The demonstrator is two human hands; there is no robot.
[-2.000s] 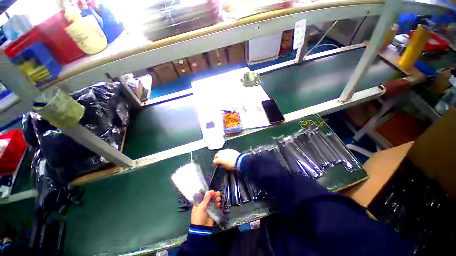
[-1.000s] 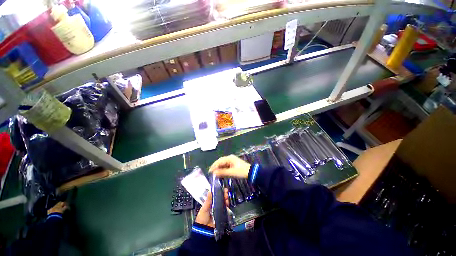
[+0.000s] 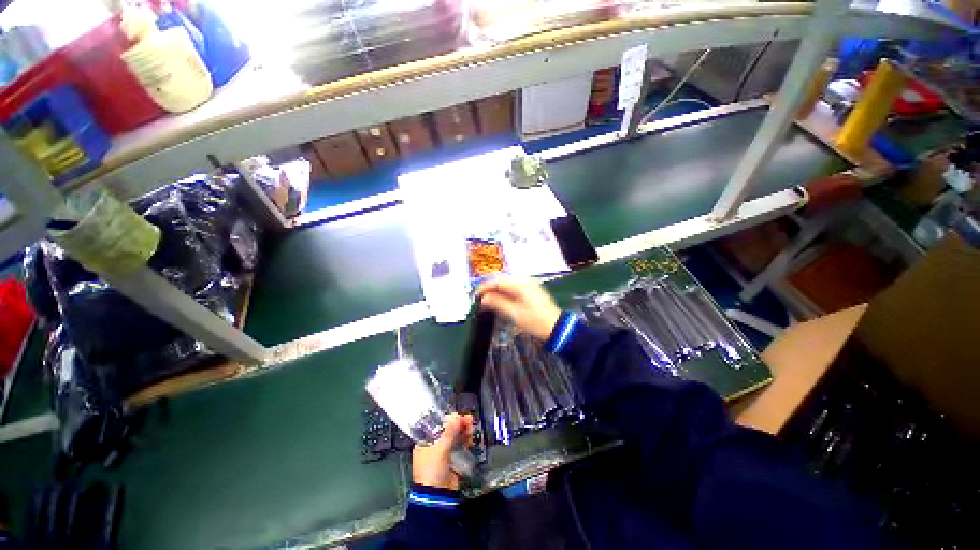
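My left hand (image 3: 438,457) is shut on a fan of whitish clear poly bags (image 3: 404,400) above the front of the green bench. My right hand (image 3: 520,305) holds the upper end of a slim black remote control (image 3: 476,352), which slants down toward my left hand. Unbagged remotes with buttons (image 3: 384,432) lie on the bench beside and under the bags. Bagged remotes (image 3: 529,389) lie in a row just right of the held one, and more shiny bagged remotes (image 3: 672,320) lie beyond my right sleeve.
An open carton (image 3: 801,362) with shiny black pieces is at lower right. A black plastic heap (image 3: 193,242) is at left. White paper (image 3: 430,204), an orange tray (image 3: 486,258) and a phone (image 3: 574,240) lie behind my hands. A shelf post (image 3: 768,134) rises at right.
The black bar held upright between both hands a second ago is gone from there. My right hand has moved up and back, holding a remote. The other person's hand at left is out of view.
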